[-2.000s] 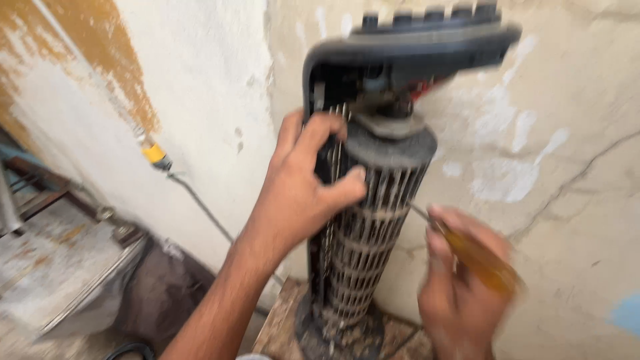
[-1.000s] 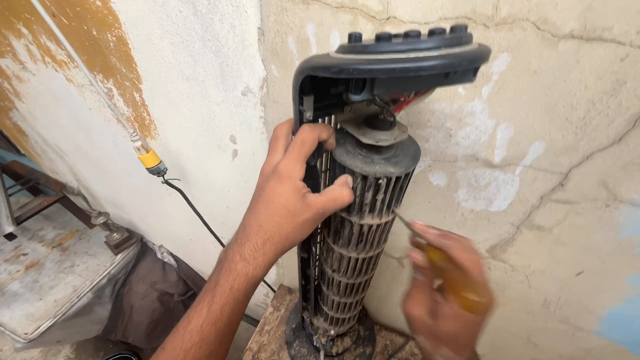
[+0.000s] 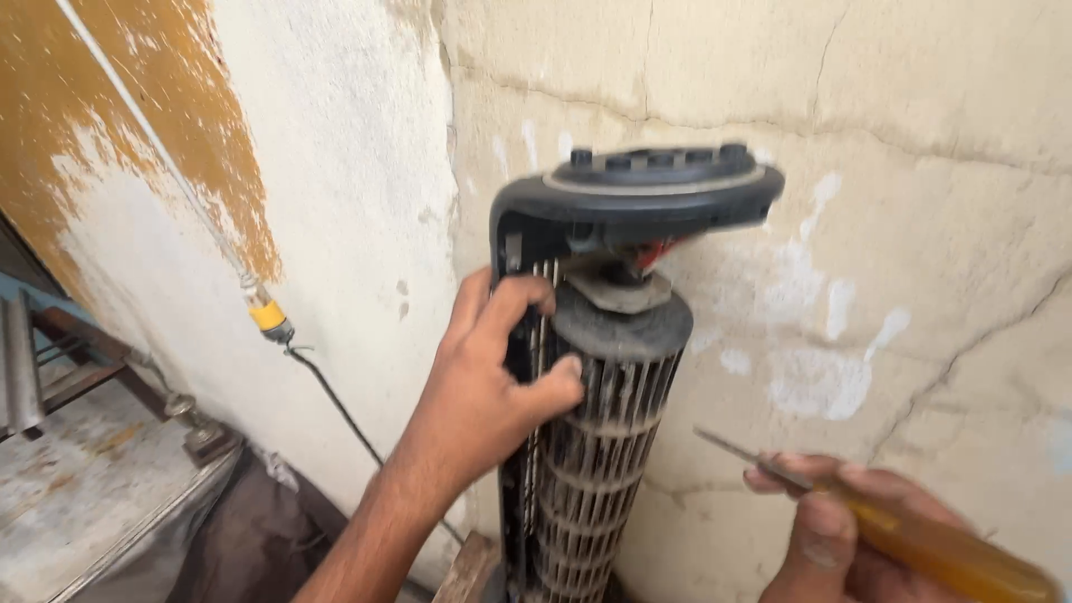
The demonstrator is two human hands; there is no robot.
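Note:
An opened tower fan stands upright before me, its black top housing bearing several knobs. Below the housing is the dusty, slatted cylindrical blower wheel, with a grey plate above it. My left hand grips the fan's black side frame, its thumb against the upper part of the wheel. In my right hand is a screwdriver with an amber handle. The thin metal tip points up and left, a short way right of the wheel and apart from it. The fan's base is out of view.
A yellow and black cable connector hangs by the white wall, with a black cord running down behind my left forearm. At lower left are a grey worktop, metal bars and dark cloth. A cracked wall stands behind the fan.
My right hand has drawn the screwdriver away from the wheel; one second ago its tip was at the slats. My left hand keeps its place on the fan.

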